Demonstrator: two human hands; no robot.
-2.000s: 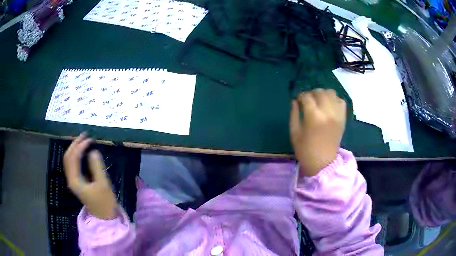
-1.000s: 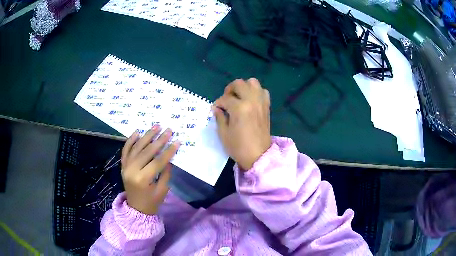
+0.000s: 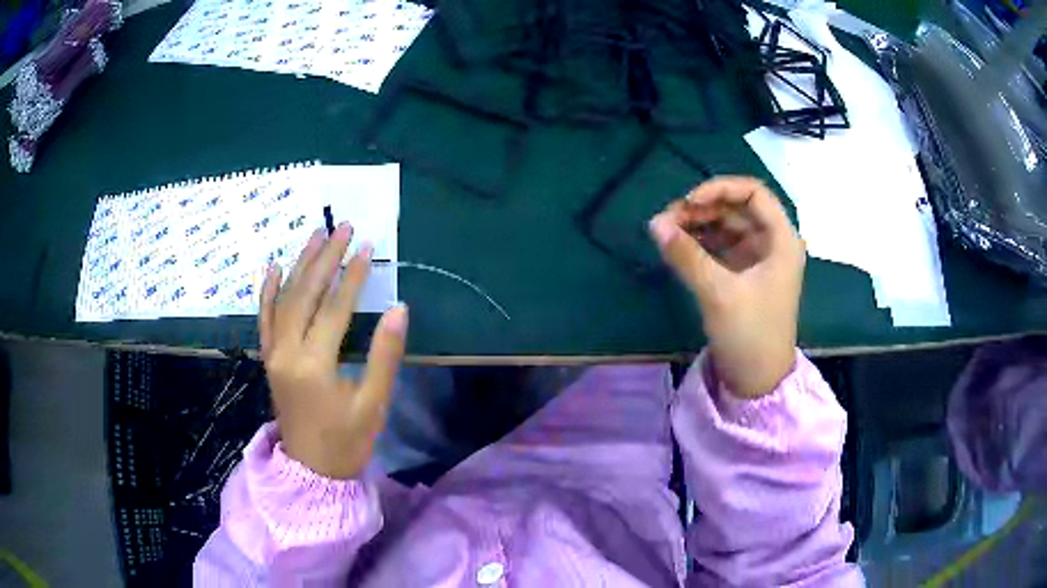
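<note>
The printed white adhesive sheet [image 3: 172, 258] lies on the green mat at front left, its comb-like edge at the back. My left hand [image 3: 327, 345] rests on the sheet's right part with fingers apart. A small black strip [image 3: 328, 218] sticks out past its fingertips; the rest is hidden under the fingers. A thin pale curved strand [image 3: 454, 279] runs from beside these fingers onto the mat. My right hand [image 3: 741, 270] is at the right, palm partly up, fingers curled and thumb near the index finger; whether it holds anything thin is unclear.
A blurred black frame [image 3: 591, 218] lies left of my right hand. More tangled black frames [image 3: 637, 69] are behind. A second printed sheet [image 3: 293, 40] is at the back left. White paper [image 3: 855, 218] and clear plastic [image 3: 987, 149] lie right. A black basket [image 3: 138, 459] is below the bench edge.
The sheet, tilted under both hands a second ago, now lies nearly level. My right hand has moved from it to the right. The black strip and pale strand now show by my left hand.
</note>
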